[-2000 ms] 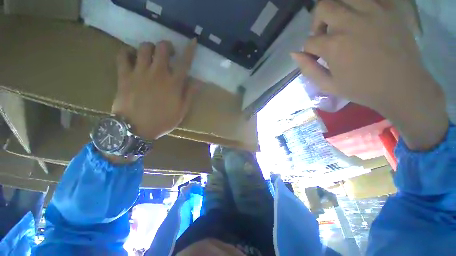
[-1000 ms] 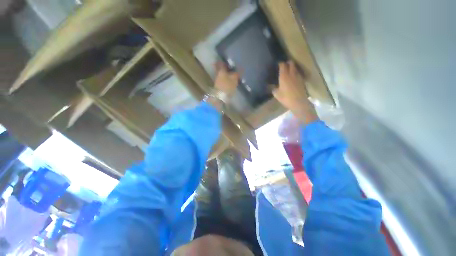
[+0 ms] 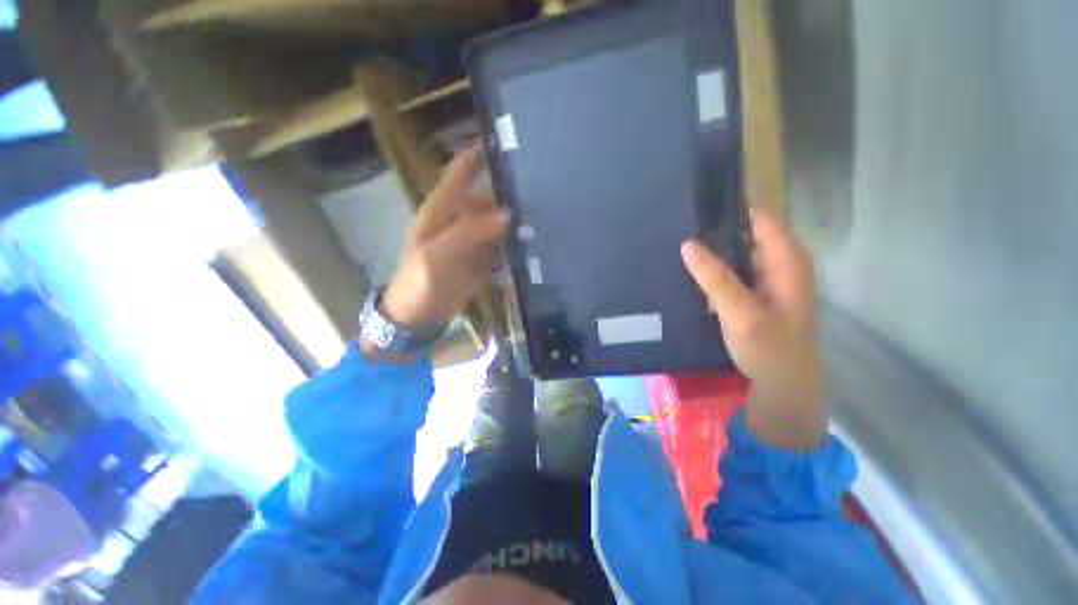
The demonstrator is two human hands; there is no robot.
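A flat black tablet-like part (image 3: 603, 189) with several small white stickers is held up above the cartons, its face towards me. My right hand (image 3: 762, 313) grips its right edge, with the thumb on the face and the fingers at the side and behind. My left hand (image 3: 449, 242) is at its left edge, fingertips at or just behind the rim; the fingers are slightly blurred and their hold is partly hidden. A watch is on my left wrist.
Open brown cartons (image 3: 278, 254) with raised flaps stand behind and to the left. A pale sheet or pouch (image 3: 369, 225) lies in one. Red boxes (image 3: 689, 443) are below the part. A grey wall (image 3: 958, 201) runs along the right. Blue items (image 3: 89, 390) are at the far left.
The black part has come up out of the carton, closer to me, and now stands nearly straight in view. Both hands have risen with it.
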